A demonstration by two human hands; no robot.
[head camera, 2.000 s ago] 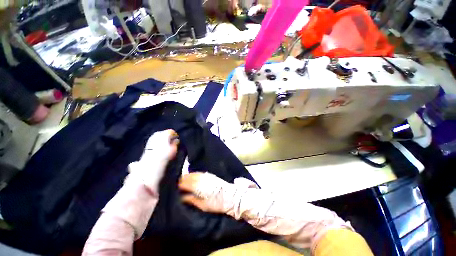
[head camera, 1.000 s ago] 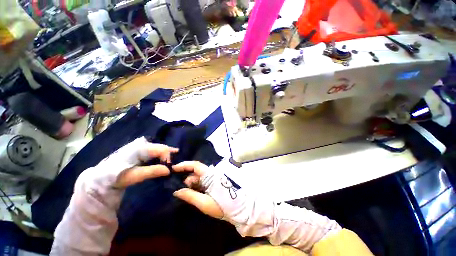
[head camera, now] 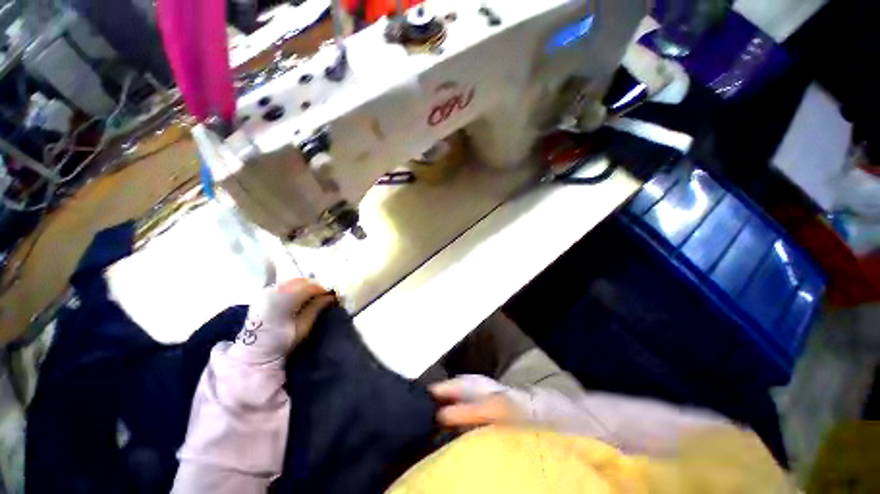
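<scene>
The dark navy garment piece (head camera: 352, 396) lies left of and in front of the sewing machine (head camera: 425, 106), with its upper corner near the needle area. My left hand (head camera: 301, 307), in a pale glove or sleeve that leaves the fingers bare, holds that corner just below the machine head's left end. My right hand (head camera: 471, 400), slightly blurred, holds the cloth's right edge low, in front of the table edge. The fingertips of both hands are partly hidden by the cloth.
A blue plastic crate (head camera: 719, 260) stands at the right. Scissors with dark and red handles (head camera: 579, 166) lie at the right of the machine bed (head camera: 482, 265). A magenta cloth strip (head camera: 198, 58) hangs at the head's left end. Dark cloth lies below the table edge.
The view has turned right and down. The hands, together on the cloth before, are now apart: my left hand is near the needle area, my right hand lower right. The cloth corner has moved toward the machine.
</scene>
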